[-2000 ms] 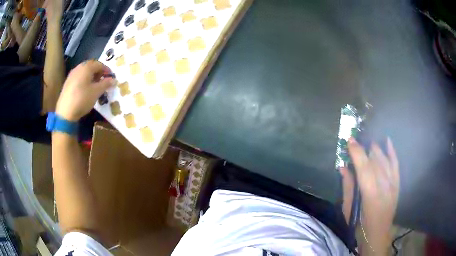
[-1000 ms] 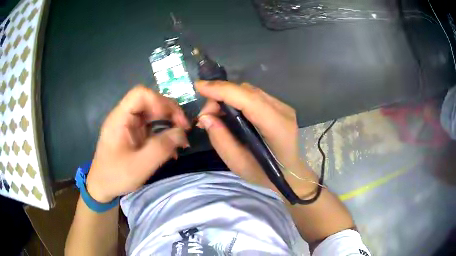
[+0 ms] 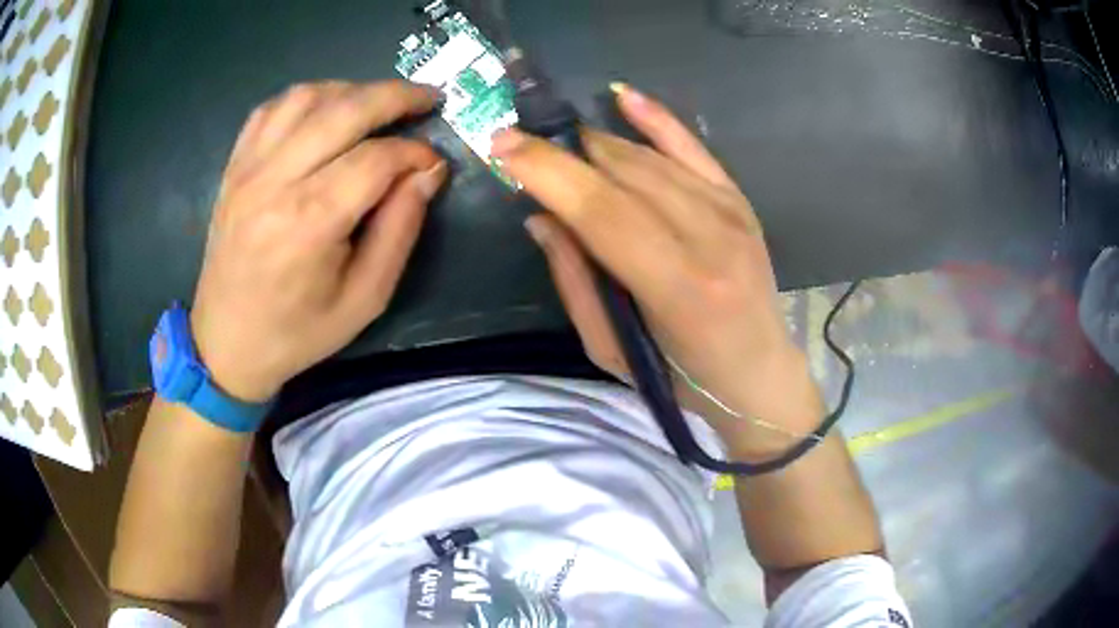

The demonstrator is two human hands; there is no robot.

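Observation:
A small green-and-white circuit board (image 3: 472, 92) lies tilted on the dark bench mat (image 3: 368, 37). My left hand (image 3: 307, 221) is at its left edge, with the index fingertip touching or just beside it. Thumb and middle finger are close together below; whether they pinch something small I cannot tell. My right hand (image 3: 669, 245) holds the black soldering iron (image 3: 644, 380), its handle running under the palm. The right index fingertip rests on the board's lower part. The iron's front end beside the board is dark and blurred.
The component tray (image 3: 43, 221) stands at the far left edge. The iron's black cord (image 3: 841, 368) loops around my right wrist, with a thin pale strand near it. Thin wires lie at the upper right. The floor with a yellow line (image 3: 933, 421) shows beyond the bench edge.
Both hands have moved up to the board from below it. My left fingers have come to its left edge and my right index finger onto it. Earlier, my left hand was at the tray.

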